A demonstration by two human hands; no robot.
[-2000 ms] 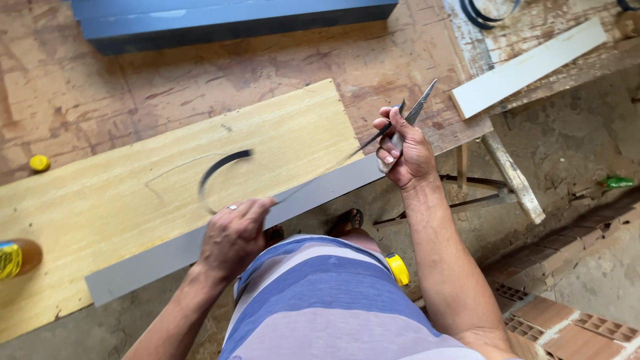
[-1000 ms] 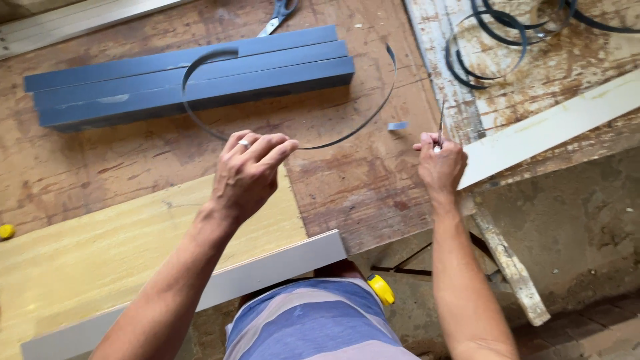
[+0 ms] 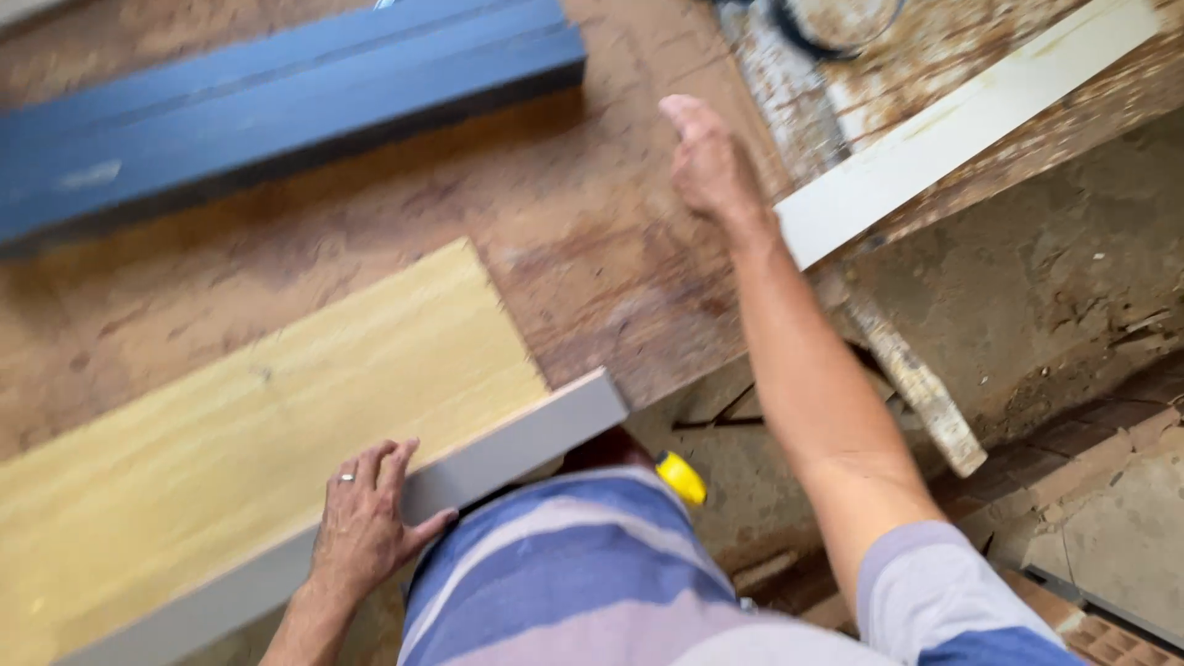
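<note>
My left hand point(image 3: 365, 523), with a ring on one finger, grips the long grey-faced strip point(image 3: 518, 444), its fingers over the top edge and its thumb on the near side. The strip runs along the near edge of a pale yellow wooden board point(image 3: 277, 398), which lies flat on the worn worktable. My right hand point(image 3: 710, 166) is stretched out over the table, between the blue bars and a white board. Its fingers are partly curled and blurred, and whether something is in them cannot be made out.
Blue bars point(image 3: 305, 111) lie side by side at the back left. A white board point(image 3: 962, 129) rests on the stained surface point(image 3: 897, 83) at right, near dark coiled banding point(image 3: 814, 37). A yellow tape measure point(image 3: 682, 478) is at my waist. A rough wooden piece point(image 3: 916, 384) juts out below the table.
My left hand, which held a curved dark strip up over the table, has come down to the grey-faced strip. The curved strip and the pointed tool at my right hand are no longer seen.
</note>
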